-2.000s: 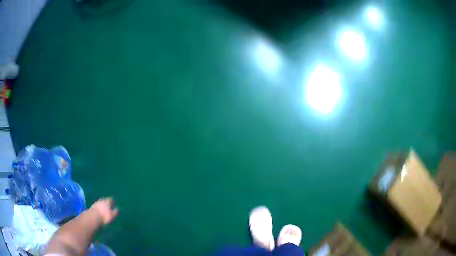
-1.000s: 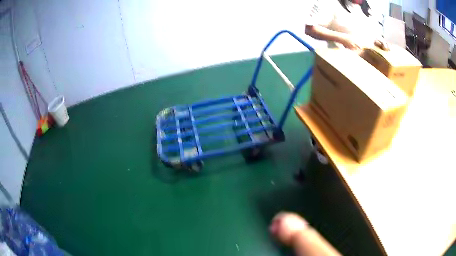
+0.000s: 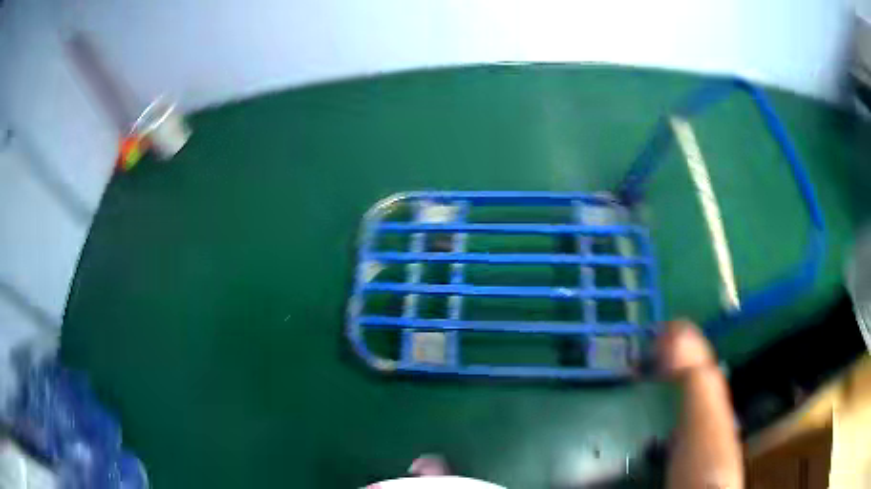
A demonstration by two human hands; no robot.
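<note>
The blue platform trolley (image 3: 506, 259) stands on the green floor in front of me, its slatted deck bare. Its blue U-shaped push handle (image 3: 812, 215) is on the right, with a pale crossbar (image 3: 707, 212). My right hand (image 3: 682, 350) is blurred and reaches in from the lower right. It overlaps the deck's near right corner by the handle's lower end; I cannot tell whether it touches or grips. My left hand is not in view. A small pinkish shape (image 3: 430, 465) above a white rounded edge at the bottom is too blurred to name.
The table edge (image 3: 793, 425) with a brown carton part is at lower right. Blue plastic-wrapped bottles (image 3: 72, 420) are at lower left. A white waste basket (image 3: 170, 134) and a red-orange cleaning tool (image 3: 131, 151) stand by the left wall. A white wall runs behind.
The view has turned from floor and cartons to the trolley, then moved closer over it. The table has shifted to the lower right corner and the other person has left view. My right hand now overlaps the trolley.
</note>
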